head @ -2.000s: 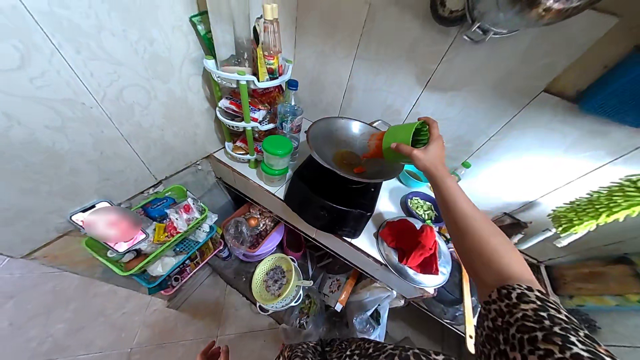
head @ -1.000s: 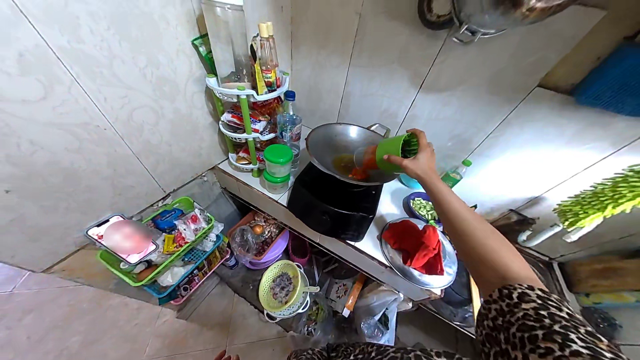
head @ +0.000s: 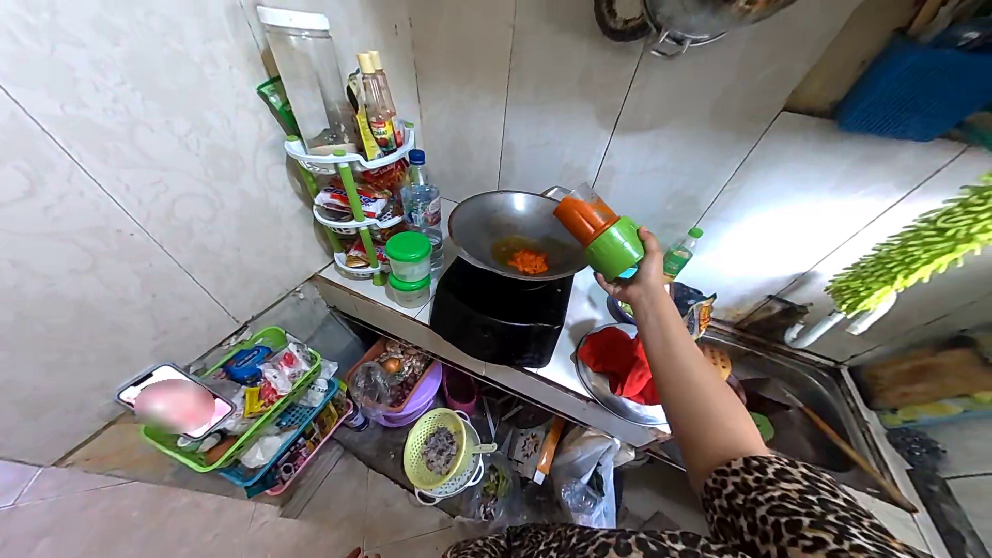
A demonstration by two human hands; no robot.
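Note:
My right hand (head: 637,267) grips the green base of a clear blender cup (head: 597,229) at the right rim of a metal wok. The cup is tilted, its clear mouth toward the upper left, with orange-red paste inside. The wok (head: 496,221) sits on a black stove (head: 500,322); a clump of orange paste (head: 528,261) lies in yellowish oil at its bottom. Of my left hand (head: 361,552), only fingertips show at the bottom edge; what it holds is hidden.
Left of the wok stand green-lidded tubs (head: 408,260), a water bottle (head: 421,205) and a tiered rack (head: 349,159). Right of the stove, a metal tray (head: 601,380) holds red cloth, beside the sink (head: 806,411). Below are a yellow colander (head: 418,449) and stacked baskets (head: 263,434).
The blender cup has gone from mouth-down over the wok to mouth tipped upward at the wok's right rim. A clump of paste now shows plainly in the oil.

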